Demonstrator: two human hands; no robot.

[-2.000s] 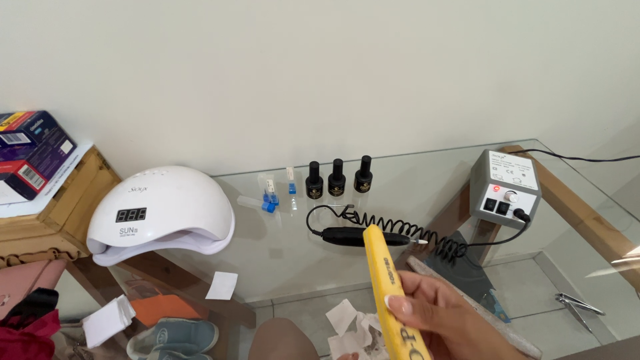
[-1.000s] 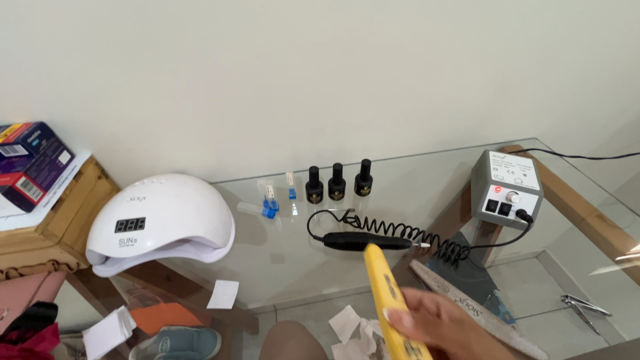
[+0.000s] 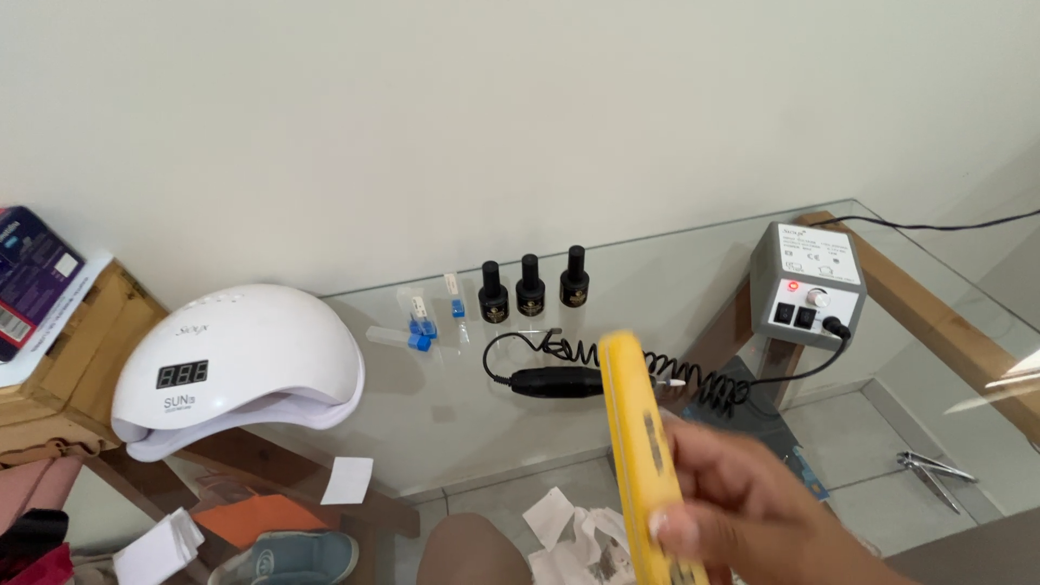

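A long yellow nail file (image 3: 638, 455) is pinched between the thumb and fingers of my right hand (image 3: 739, 496), tilted over the near side of the glass table. Behind its top end lies a black nail drill handpiece (image 3: 556, 382) with a coiled cord. The cord runs right to a grey drill control box (image 3: 808, 284) with a red light on. Three black polish bottles (image 3: 530, 286) stand upright beyond the handpiece. Left of them lie several clear tubes with blue caps (image 3: 421, 331). My left hand is out of view.
A white nail lamp (image 3: 236, 357) stands at the left beside a wooden crate (image 3: 73, 349) with boxes on top. A small white square (image 3: 348, 480) lies near the front; folded white wipes (image 3: 159, 548) are lower left. A metal nail clipper (image 3: 934, 479) lies at right. Crumpled white pieces (image 3: 577, 536) show at bottom centre.
Two seconds ago the file leaned further left with large lettering showing; now it stands steeper and is turned more edge-on. My right hand still grips it.
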